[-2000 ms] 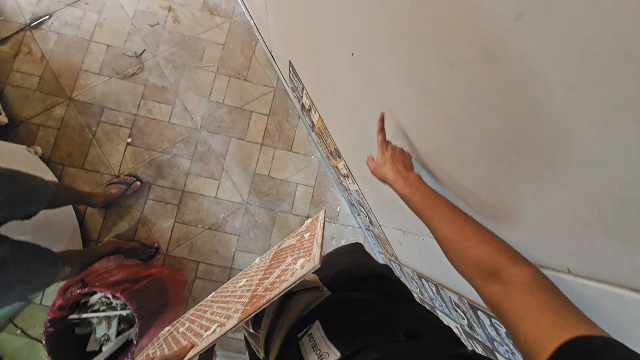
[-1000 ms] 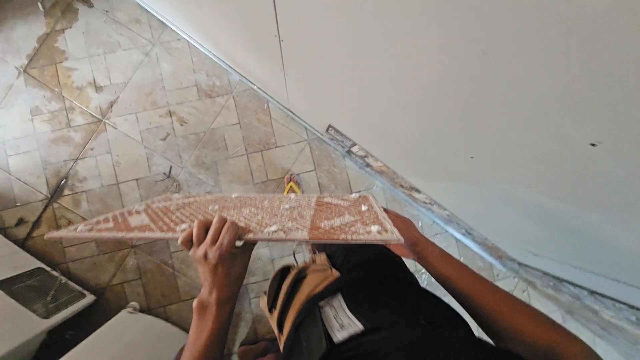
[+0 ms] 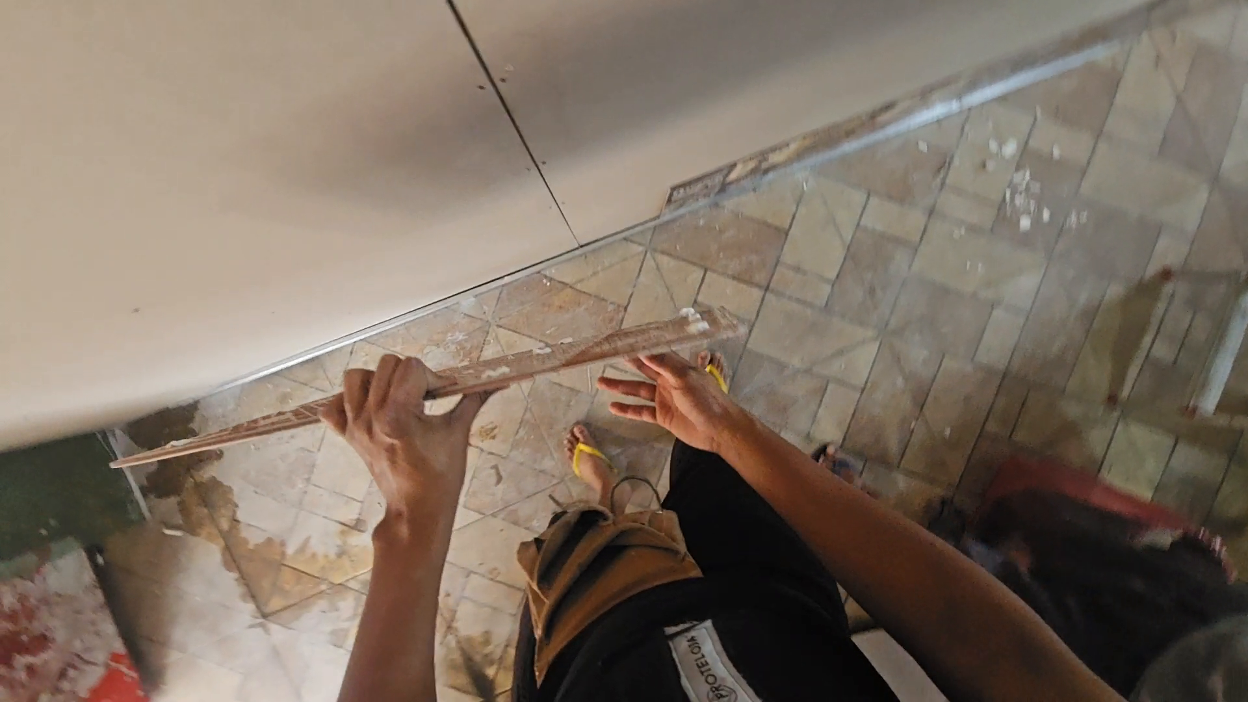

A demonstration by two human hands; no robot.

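Observation:
A long, narrow tile piece (image 3: 556,361) with white lumps on its reddish back spans the middle of the head view, tilted nearly edge-on. My left hand (image 3: 405,424) grips its edge left of centre, fingers over the top and thumb below. Close under its right part is my right hand (image 3: 673,400), palm turned up and fingers spread; whether the fingertips touch the piece I cannot tell. Beyond the piece, a strip of tile (image 3: 760,161) runs along the foot of the pale wall panel (image 3: 292,195), ending right of a dark vertical joint (image 3: 517,127).
White crumbs lie on the patterned tile floor (image 3: 829,283). A brown tool pouch (image 3: 609,575) hangs at my waist. At the right are a red bag (image 3: 1082,487) and a dark, blurred shape, with part of another person's foot near my leg. A red and white board lies at lower left (image 3: 49,624).
My right hand, pointing at the wall two seconds ago and at the piece's right end one second ago, is now open below it. The piece is turned more edge-on. The view has swung strongly left.

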